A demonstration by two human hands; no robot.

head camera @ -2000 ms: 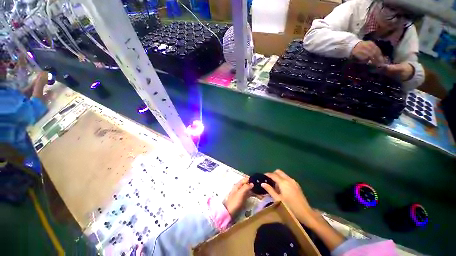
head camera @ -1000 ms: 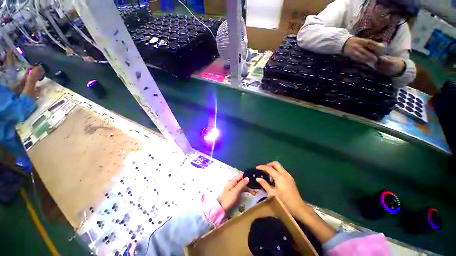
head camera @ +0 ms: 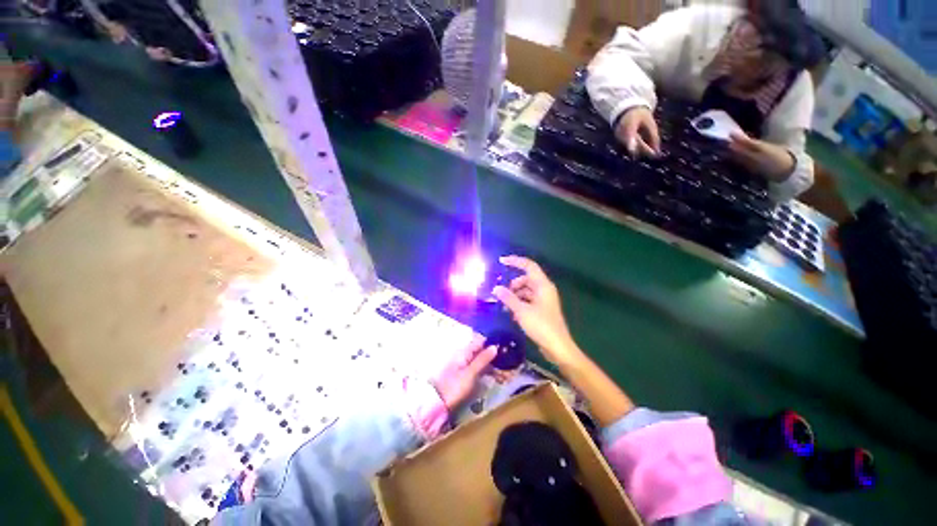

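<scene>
My left hand holds a round black cover flat at the belt's near edge, just above the open carton. My right hand reaches over the belt with its fingers at the dark body of a lit unit; purple-white glare hides the unit's shape, and its grip looks closed on the body's right side. More black covers lie in the carton against my body. Two lit units with coloured rings stand on the green belt at the right.
The conveyor belt runs across. A white slotted post rises at its near edge. A small-parts sheet lies left. Across the belt, a person holds a white item behind black blister trays. Another lit unit is far left.
My right hand has left the cover and reached forward to the glowing unit. My left hand keeps the cover. The person opposite has parted their hands and holds a white item.
</scene>
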